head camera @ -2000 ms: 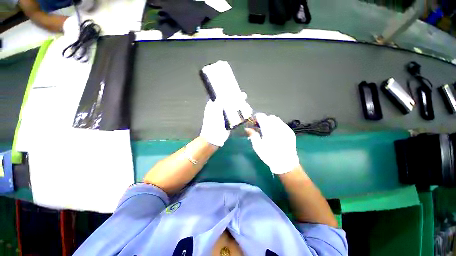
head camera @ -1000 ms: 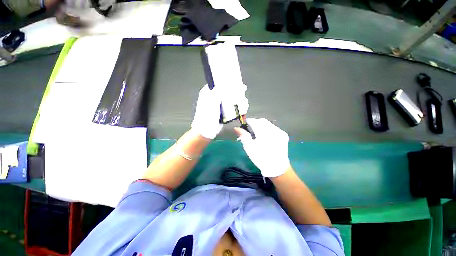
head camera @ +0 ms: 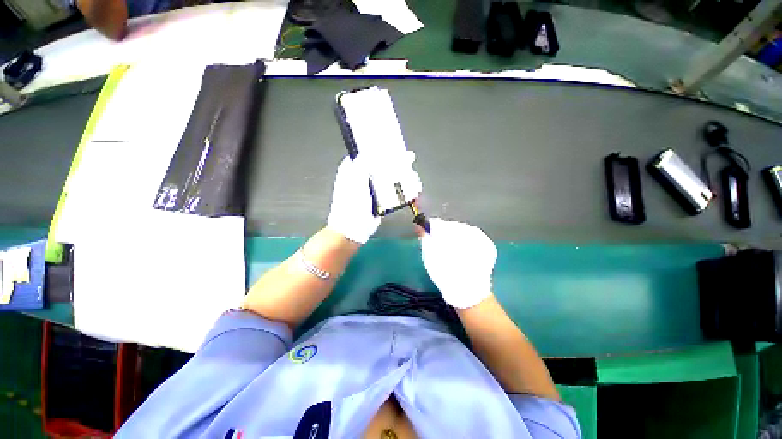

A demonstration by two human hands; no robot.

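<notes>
My left hand [head camera: 356, 195], in a white glove, holds the silver-white adapter inner unit [head camera: 375, 124] over the dark belt. The unit is tilted, with a black edge along its left side. My right hand [head camera: 460, 260], also in a white glove, grips the short black strain relief [head camera: 421, 222] at the unit's near end. Small coloured lead wires [head camera: 412, 207] show between the unit and the strain relief. The coiled black output cable [head camera: 399, 298] lies close to my uniform; its run under my right wrist is hidden.
At the right of the belt lie an open black case [head camera: 624, 189], a silver unit [head camera: 682, 181] and a black case with a cord [head camera: 735, 196]. White paper [head camera: 159, 283] and a glossy black sheet [head camera: 210, 141] lie left. Black cases stand across the belt. Another person's arm shows top left.
The cable coil has moved from the belt's edge to beside my uniform. The far end of the unit has dipped towards me slightly since one second ago. The other person's hand has moved off the paper.
</notes>
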